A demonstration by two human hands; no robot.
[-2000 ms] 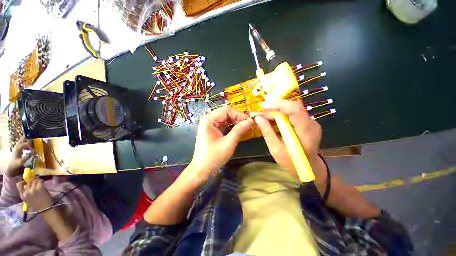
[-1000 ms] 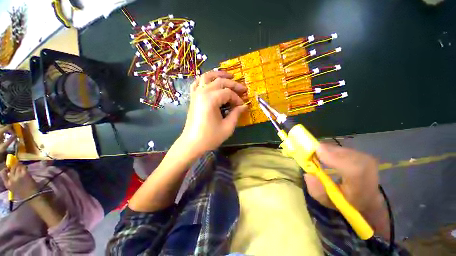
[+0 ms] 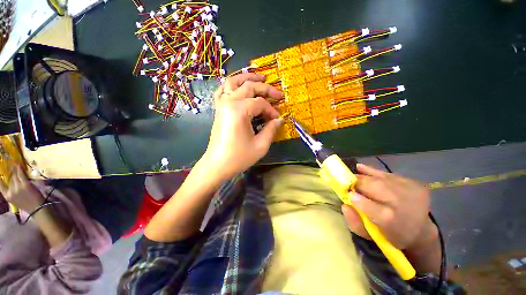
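Note:
The orange board panel (image 3: 311, 80) lies on the dark green bench top, with several red, black and yellow leads ending in white plugs sticking out of its right side. My left hand (image 3: 248, 121) rests over the panel's left edge, thumb and fingers pinched on a connector lead (image 3: 284, 117), mostly hidden by the fingers. My right hand (image 3: 392, 207) holds the yellow soldering iron (image 3: 339, 176). Its tip touches or is just above the panel by my left fingertips. The pile of loose leads (image 3: 181, 52) lies left of the panel.
A black fan (image 3: 69, 98) stands on the bench at the left, with part of a second behind it. Another person's hand (image 3: 22, 187) shows at the far left edge. The bench's front edge (image 3: 230, 168) runs before me. A black cord hangs by my right wrist.
The iron has turned from across my fingers to point at the panel, its tip by the left fingertips. My left hand has moved onto the panel's left edge. The view has shifted.

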